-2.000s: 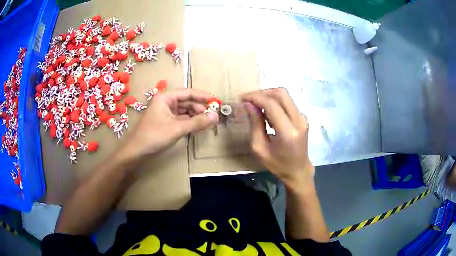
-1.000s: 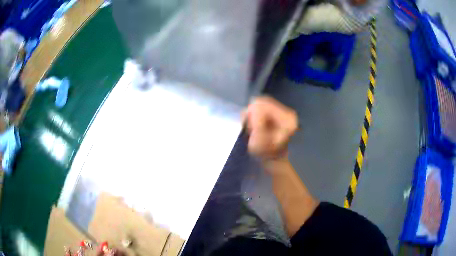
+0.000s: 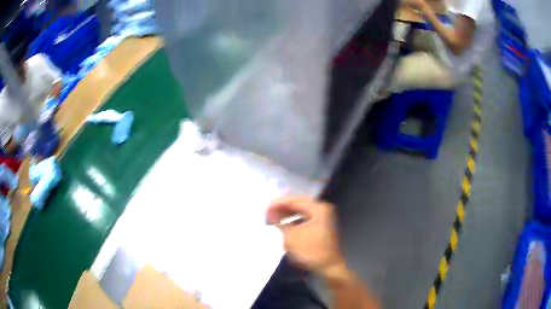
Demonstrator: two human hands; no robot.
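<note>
My right hand (image 3: 311,232) is over the right edge of the bright white benchtop (image 3: 199,211). It is blurred, with fingers curled and thumb and index finger near each other. A reddish spot shows at the fingertips, but I cannot tell whether it is a small part or skin. My left hand is out of the picture. Brown cardboard (image 3: 160,289) shows at the bottom edge, cut off by the picture. No red-and-white figures can be made out on it.
A grey machine housing (image 3: 260,78) stands behind the benchtop. Light-blue pieces (image 3: 122,125) lie on the green surface (image 3: 90,175) at left. A person (image 3: 462,27) sits on a blue stool (image 3: 417,130) beyond the housing. Blue totes (image 3: 531,265) line the right side. Another person (image 3: 42,78) is at far left.
The view has swung right, away from the figures and the small cardboard pad. My left hand has left the picture. My right hand has moved from the pad to the benchtop's right edge.
</note>
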